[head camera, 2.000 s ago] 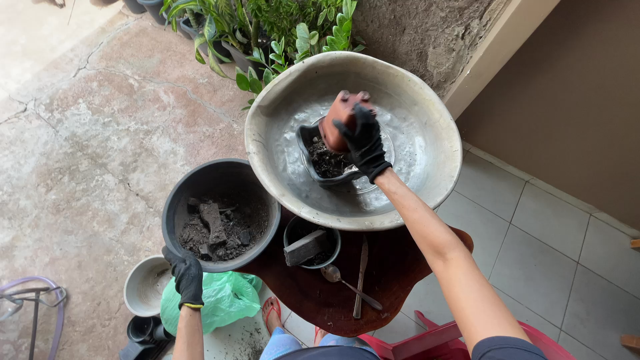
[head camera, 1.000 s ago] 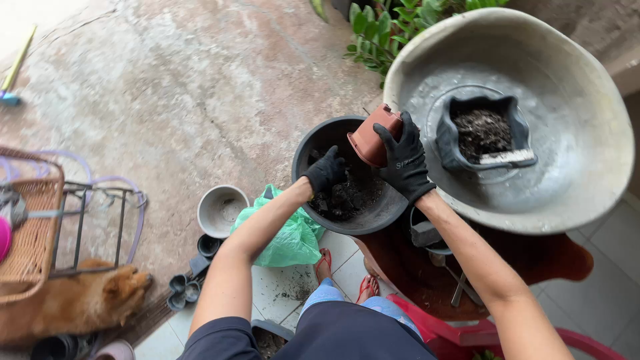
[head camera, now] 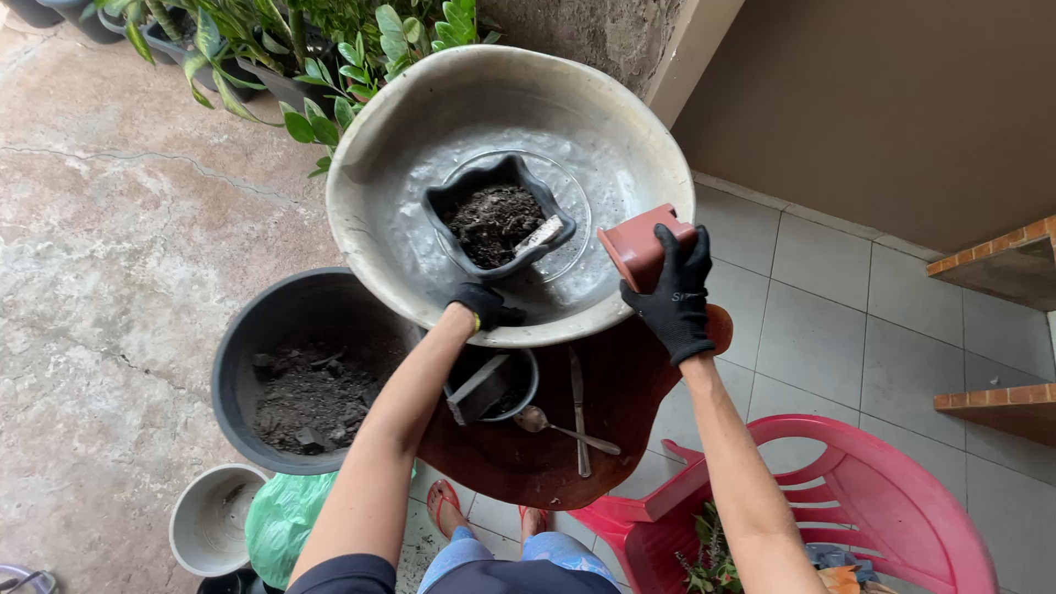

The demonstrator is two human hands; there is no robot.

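In a black glove, my right hand grips a terracotta-coloured plastic pot, tipped on its side over the right rim of a large metal basin. My left hand, also gloved in black, is inside the basin's near rim; its fingers are partly hidden and I see nothing in them. A dark wavy-rimmed pot stands in the basin, just beyond my left hand, holding dark soil and a pale flat piece.
A dark tub of soil and chunks stands left. On the brown table are a small pot holding a grey block, a knife and a spoon. A red chair is at right, potted plants beyond.
Both hands have moved from the dark tub to the basin, the right one still holding the terracotta-coloured pot. The view has swung back to the right.
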